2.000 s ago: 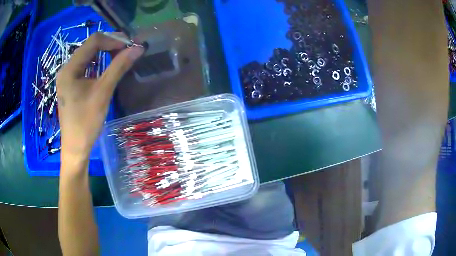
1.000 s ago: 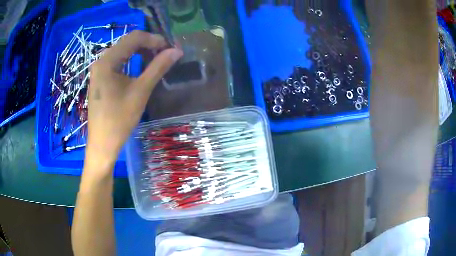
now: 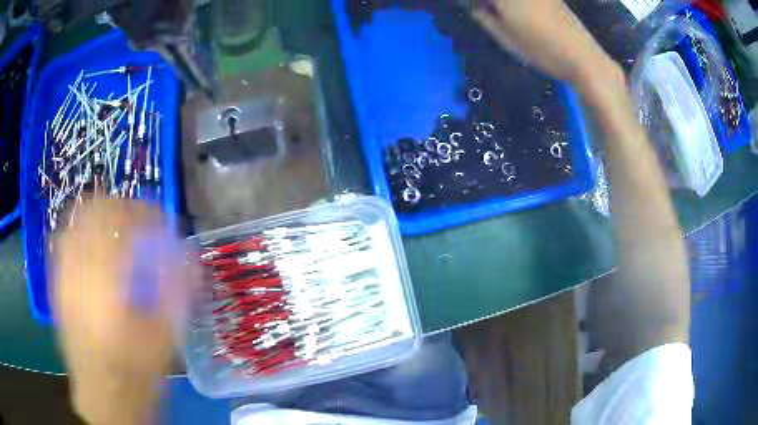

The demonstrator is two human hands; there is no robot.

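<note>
My left hand point(image 3: 120, 278) is strongly blurred, between the left blue tray point(image 3: 35, 282) of thin wired pieces point(image 3: 100, 137) and the clear plastic tub point(image 3: 405, 274). Whether it holds anything cannot be told. Red and white wired pieces point(image 3: 283, 290) lie in rows in the tub. My right hand point(image 3: 519, 25) is at the top edge over the right blue tray point(image 3: 490, 217) of small rings point(image 3: 445, 151); its fingertips are partly cut off or unclear. The metal fixture point(image 3: 241, 148) shows a small round seat with no hand on it.
The dark press ram point(image 3: 179, 41) stands at top left of the fixture, above the brownish base plate point(image 3: 303, 178). A pale translucent tub point(image 3: 686, 124) and an outer blue tray point(image 3: 735, 124) are at the far right. Another blue tray point(image 3: 33, 108) shows at the far left edge.
My left hand has left the fixture and moved down and left, beside the clear tub. My right hand has come into view over the ring tray. The fixture's seat is now uncovered.
</note>
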